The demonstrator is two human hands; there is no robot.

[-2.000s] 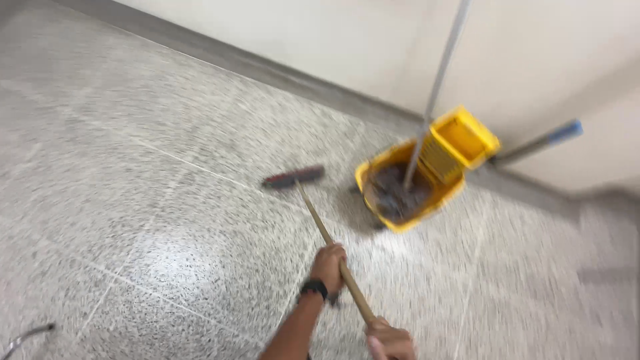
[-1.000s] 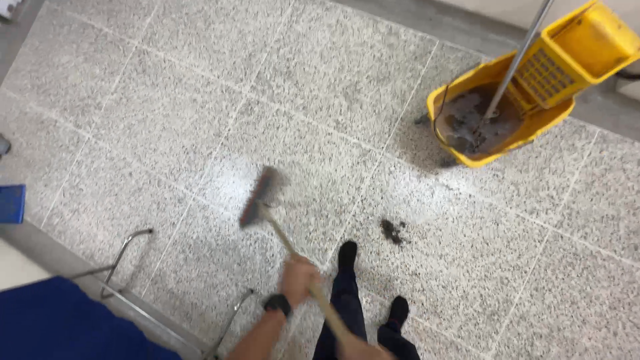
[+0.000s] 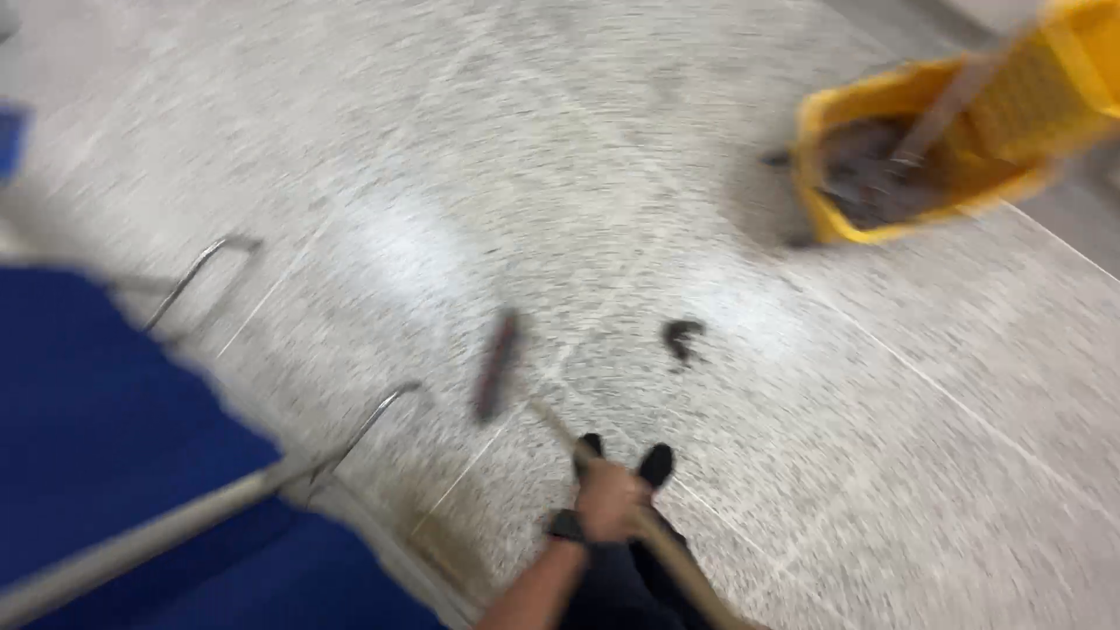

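Observation:
My left hand point(image 3: 608, 503), with a dark watch on its wrist, grips the wooden handle of a push broom point(image 3: 497, 366). The blurred, dark reddish broom head rests on the speckled floor, ahead and to the left of my shoes point(image 3: 656, 465). The handle runs down to the lower right and out of view; my right hand does not show clearly there. A small dark clump of debris point(image 3: 681, 339) lies on the floor to the right of the broom head, apart from it.
A yellow mop bucket point(image 3: 809, 192) with dark water, its wringer and a mop handle point(image 3: 954, 101) stands at the upper right by the wall base. At the lower left are blue fabric point(image 3: 114, 394), a pale metal bar point(image 3: 166, 534) and curved metal legs point(image 3: 376, 411).
The view has swung a lot. Against one second ago, the broom head lies nearer my feet, and my shoes stand closer together. The blue fabric now fills more of the left side.

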